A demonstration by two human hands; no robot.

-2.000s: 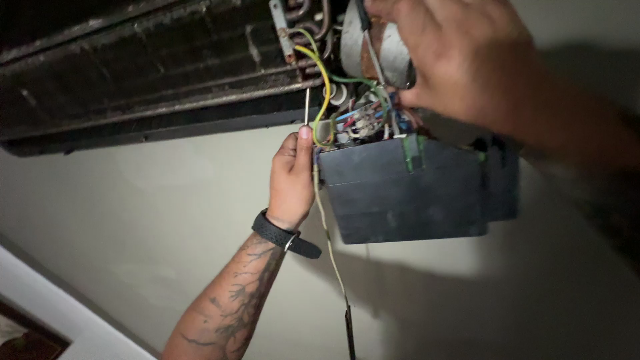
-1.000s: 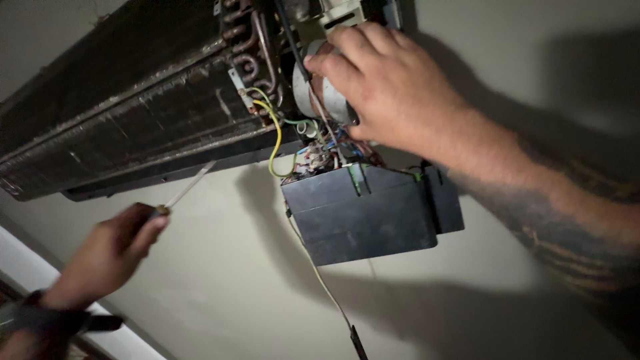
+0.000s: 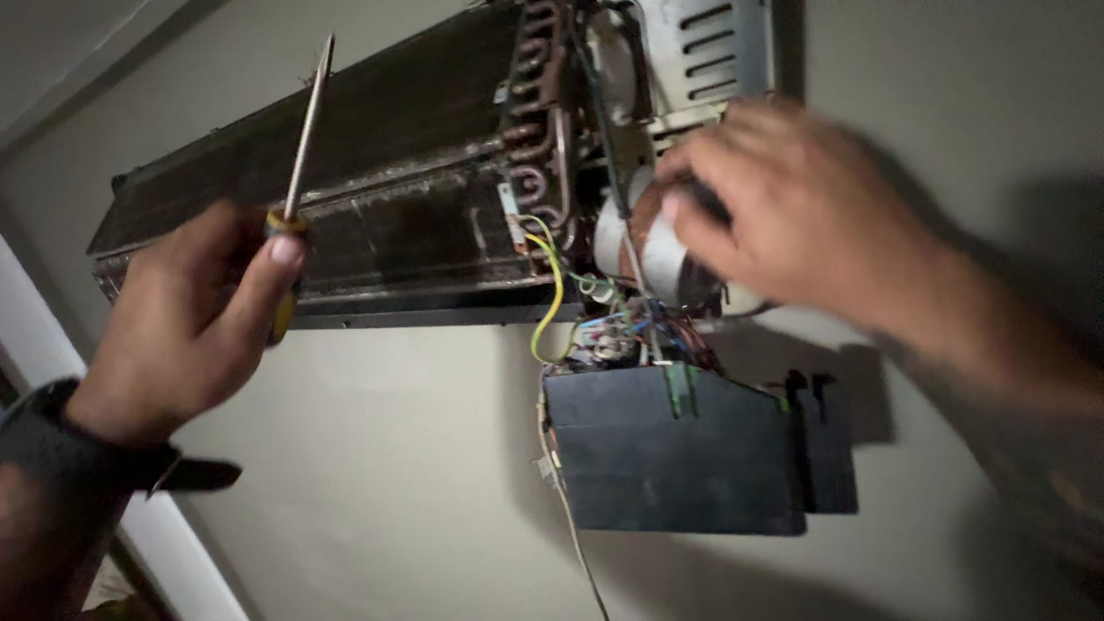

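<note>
My left hand (image 3: 194,319) grips a screwdriver (image 3: 309,129) by its yellow and dark handle, its shaft pointing up in front of the finned coil (image 3: 405,190) of a wall-mounted air conditioner indoor unit. At the silver cylindrical fan motor (image 3: 673,259) is my right hand (image 3: 776,207), thumb and fingers curled at its upper right side. The hand is blurred, and whether it grips the motor cannot be told. Below the motor hangs a black electrical control box (image 3: 677,448) with many wires entering its top. A yellow-green earth wire (image 3: 555,302) loops from the coil's end plate to the box.
Copper return bends (image 3: 539,112) stand at the coil's right end, beside a slotted metal plate (image 3: 711,52). A thin pale cable (image 3: 573,535) hangs down from the box's left side. The wall (image 3: 388,448) lies behind, with a white trim strip (image 3: 181,552) at lower left.
My left hand was beside the control box, then moved left away from it with the screwdriver, which now points upward. My right hand stays around the motor. The view has shifted.
</note>
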